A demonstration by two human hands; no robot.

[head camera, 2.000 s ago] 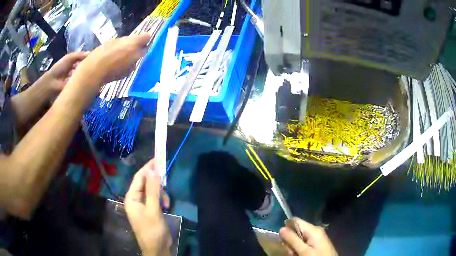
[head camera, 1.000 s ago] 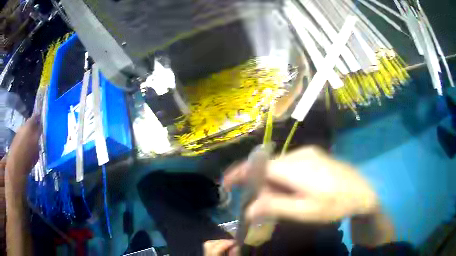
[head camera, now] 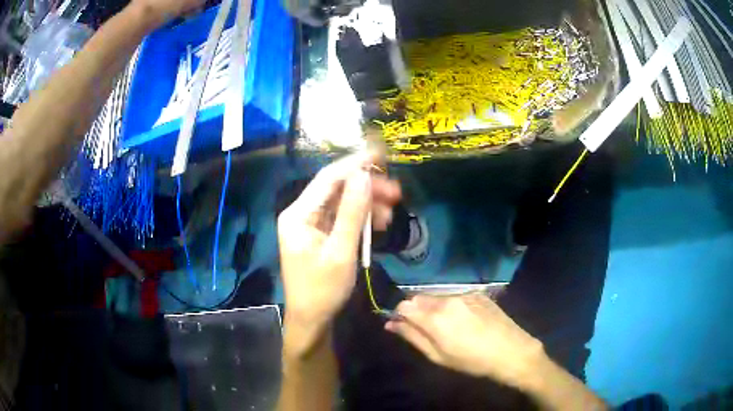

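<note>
My left hand [head camera: 325, 233] is raised just in front of the brown box's front rim. Its fingertips hold a thin white sleeved lead [head camera: 367, 241] that hangs down. A yellow wire tail [head camera: 370, 290] comes out of the lead's lower end and bends to the right. My right hand [head camera: 474, 333] is lower and to the right, its fingertips pinching the end of this tail. The lead's top end is hidden by my left fingers and blurred. The box [head camera: 591, 120] holds a loose heap of short yellow wires [head camera: 474, 80].
Two long white strips [head camera: 233, 100] with blue tails lie across the blue bin [head camera: 269, 76] at left, over short white pieces. Another person's arm [head camera: 68, 120] reaches in at upper left. White strips with yellow tails [head camera: 635, 88] lie at right. A bright white patch [head camera: 328, 112] is left of the box.
The view has shifted. My left hand has moved up towards the box's front, holding the thin lead. My right hand has moved down and now pinches its yellow tail.
</note>
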